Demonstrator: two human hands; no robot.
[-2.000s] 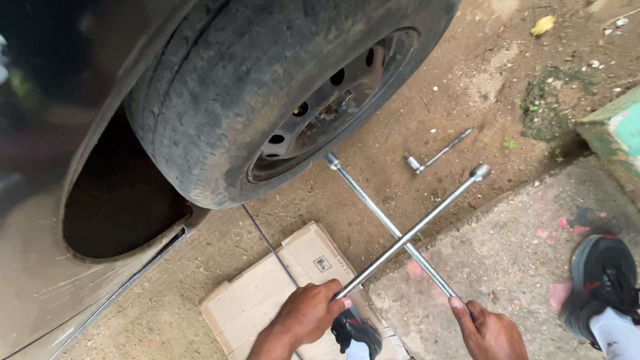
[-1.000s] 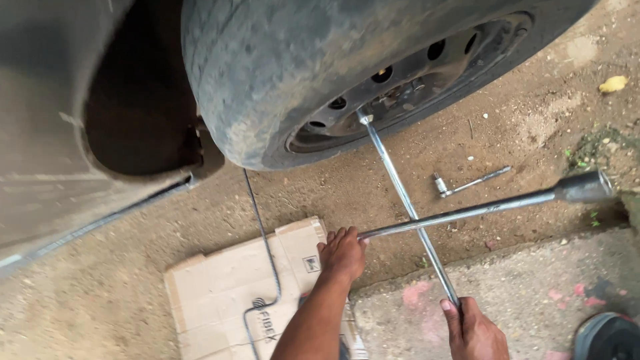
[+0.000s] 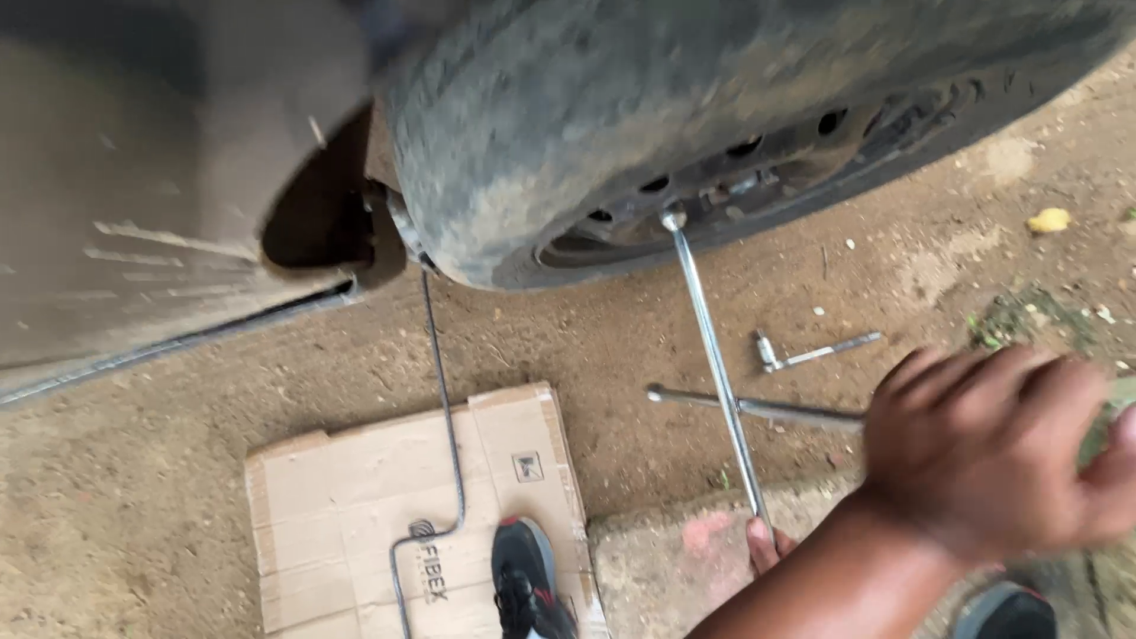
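Observation:
A chrome four-way lug wrench (image 3: 706, 311) has one socket end against the wheel's steel rim (image 3: 781, 191), in the lug-nut area. My right hand (image 3: 768, 546) is closed around its near end, partly hidden by my left forearm. My left hand (image 3: 985, 444), blurred and large at the right, lies curled over the right part of the crossbar, palm down, and hides that end. The crossbar's other end points left over the dirt. The worn tire (image 3: 550, 151) is mounted on the car (image 3: 133, 177).
A small socket with an angled handle (image 3: 821, 351) lies on the dirt. A flattened cardboard box (image 3: 328, 497) lies below the car, with a bent dark rod (image 3: 448, 417) across it. One shoe (image 3: 524, 568) is over the cardboard, another (image 3: 1007, 612) by the concrete slab (image 3: 639, 564).
The wrench's socket end has moved from beside the wheel to against the rim. Its crossbar has turned, and my left hand has gone from left of the shaft to the right, across my right hand.

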